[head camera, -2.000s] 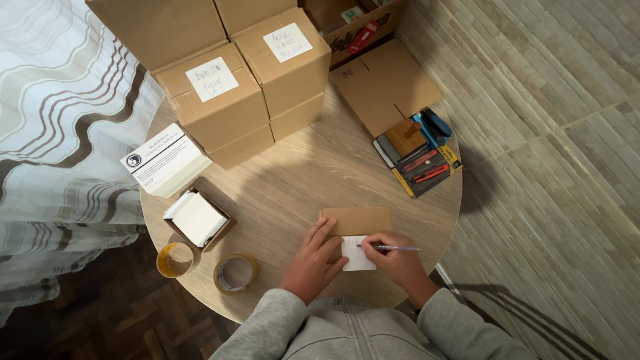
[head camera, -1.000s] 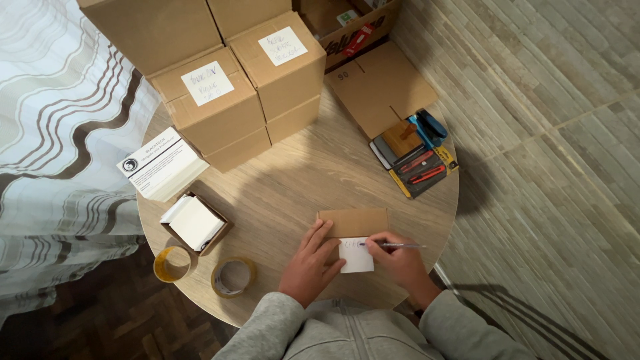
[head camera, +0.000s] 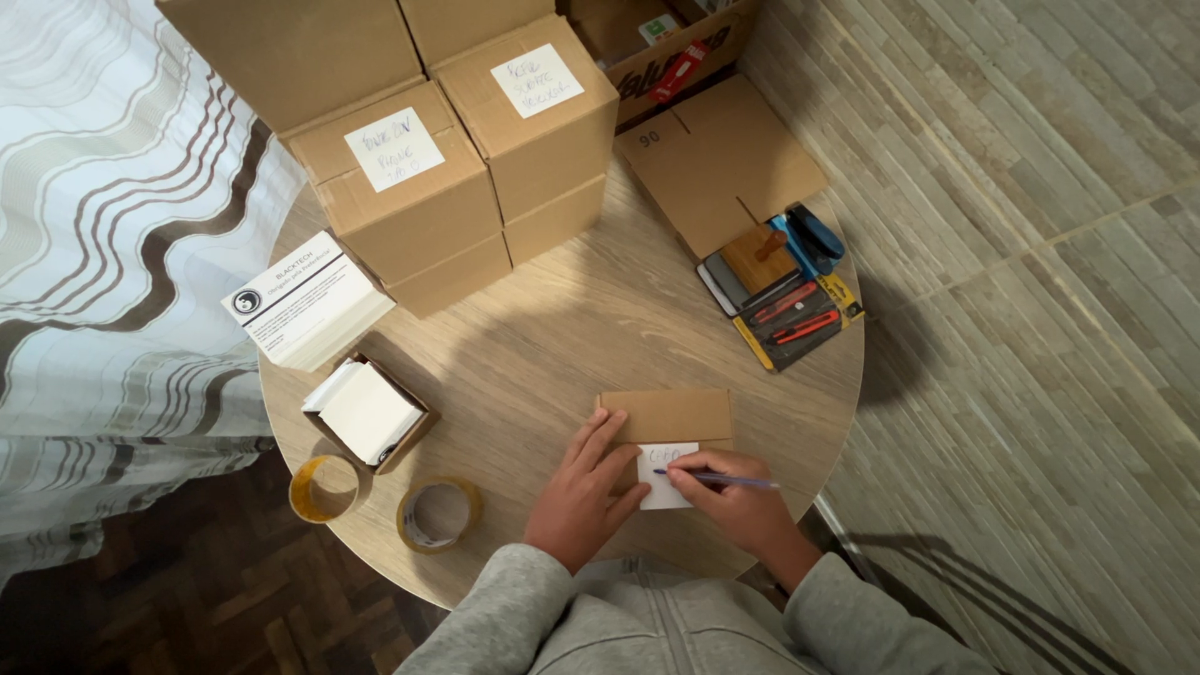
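Observation:
My right hand holds a ballpoint pen, its tip on a white paper label that bears some handwriting. The label lies over the near part of a small flat cardboard box at the table's near side. My left hand rests with spread fingers on the box and the label's left edge. It grips nothing.
Stacked cardboard boxes with handwritten labels stand at the back left. Left are printed cards, a small box of white papers and tape rolls. Right are a flat carton, a wooden stamp, a stapler and packaged cutters.
More pen marks show on the white label than two seconds ago. My right hand and the pen have moved only slightly; my left hand stays on the box and label.

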